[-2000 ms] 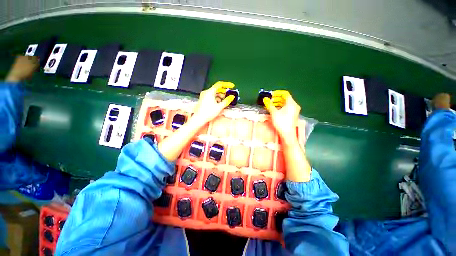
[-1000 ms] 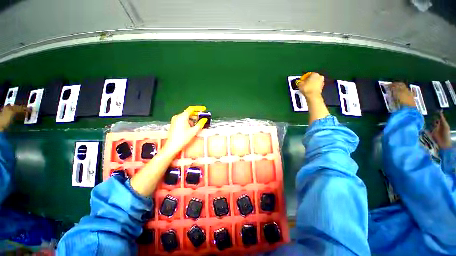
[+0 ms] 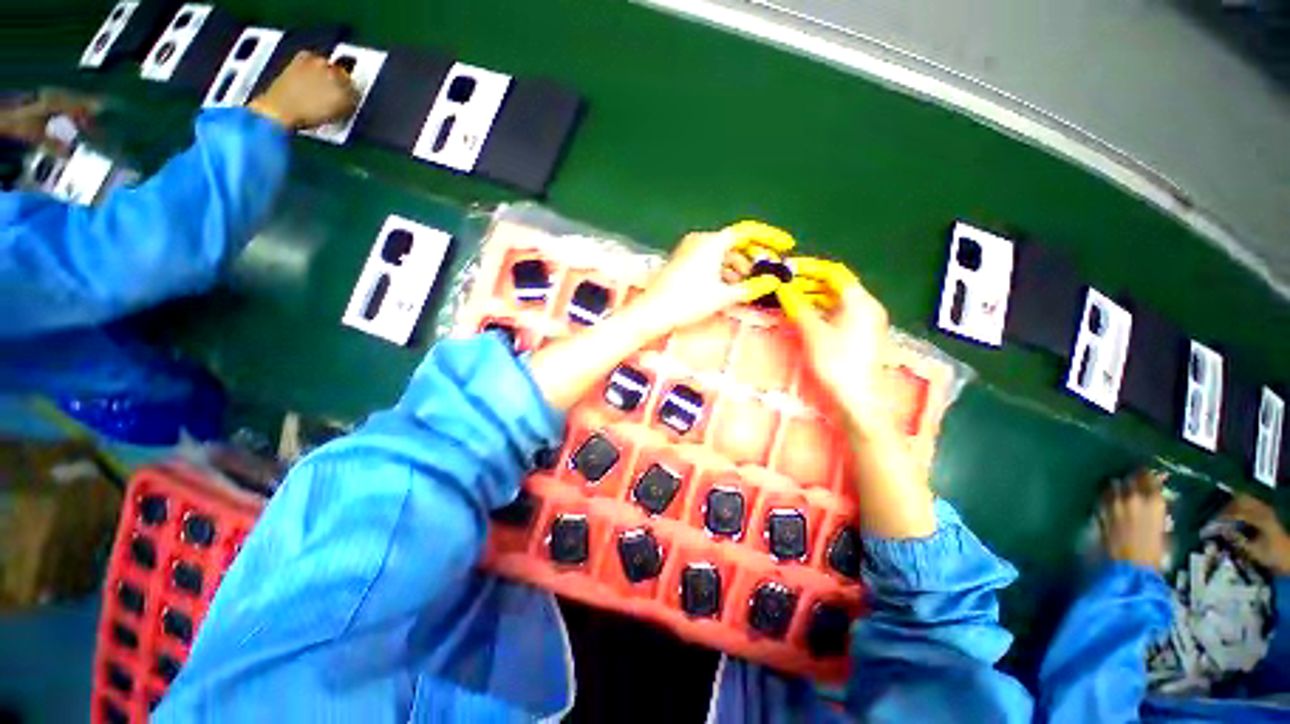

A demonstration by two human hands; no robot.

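My left hand (image 3: 705, 277) and my right hand (image 3: 845, 328), with yellow finger cots, meet above the far edge of the red blister tray (image 3: 665, 563). Their fingertips close on a small black smartwatch body (image 3: 770, 275) between them. It is partly hidden by the fingers. The tray is tilted in view. Black smartwatch bodies (image 3: 569, 539) lie in its near rows and at its far left. Several pockets (image 3: 747, 427) at the middle and right are empty. My forearms hide some pockets.
White box inserts (image 3: 464, 118) beside dark rectangles (image 3: 533, 136) lie along the green conveyor (image 3: 736, 156). A lone white insert box (image 3: 398, 280) lies left of the tray. Another filled red tray (image 3: 116, 637) is at lower left. Neighbours' hands (image 3: 304, 92) show on both sides.
My right hand has come back from a white insert on the belt to meet my left hand at the smartwatch body. The view has turned, and boxes on the belt have shifted in view.
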